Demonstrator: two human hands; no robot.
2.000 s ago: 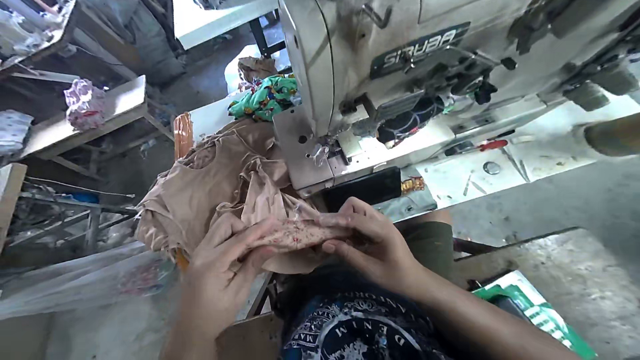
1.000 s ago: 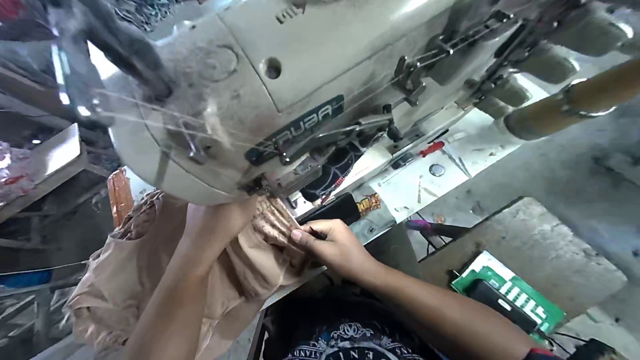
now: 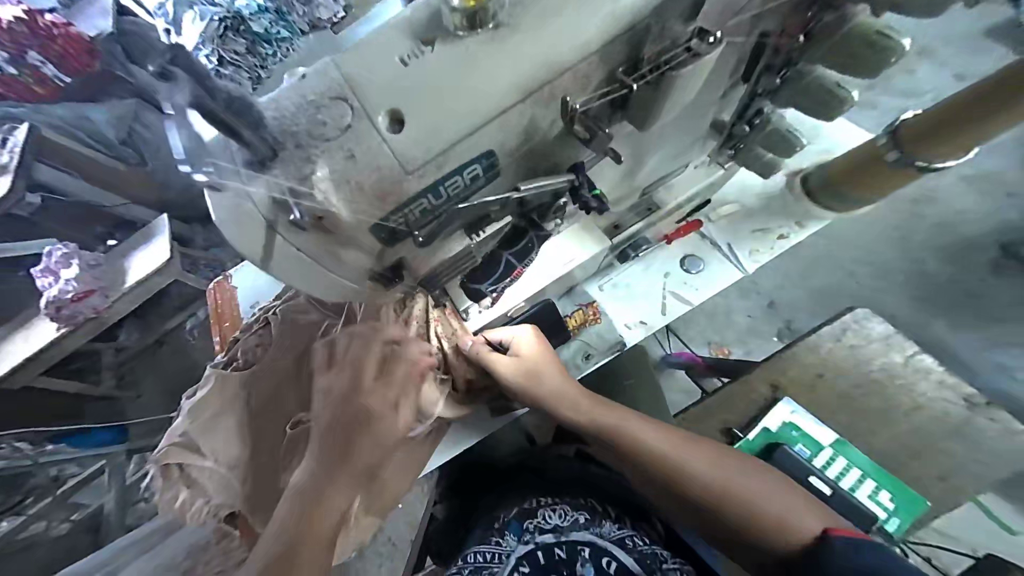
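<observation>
A Siruba industrial sewing machine (image 3: 472, 104) fills the upper middle. Tan fabric (image 3: 248, 400) hangs over the left of the machine bed, and its patterned, gathered part (image 3: 444, 336) lies by the needle area, whose needle and presser foot are mostly hidden. My right hand (image 3: 524, 360) pinches the edge of that patterned part, with a small dark thing between the fingers that I cannot identify. Blurred by motion, my left hand (image 3: 372, 384) is over the tan fabric just left of it; its fingertips are too unclear to show a grip.
A dark phone-like object (image 3: 544, 320), a red-handled tool (image 3: 682, 232) and a round metal piece (image 3: 692, 263) lie on the white machine table (image 3: 640, 292). At right, a wooden board (image 3: 864, 376) bears a green-and-white item. A brown pole (image 3: 920, 156) rises at upper right.
Both hands, holding the fabric in front of the machine two seconds ago, are now beside the needle area with it. The left hand has shifted back from the machine since one second ago. The view has moved closer.
</observation>
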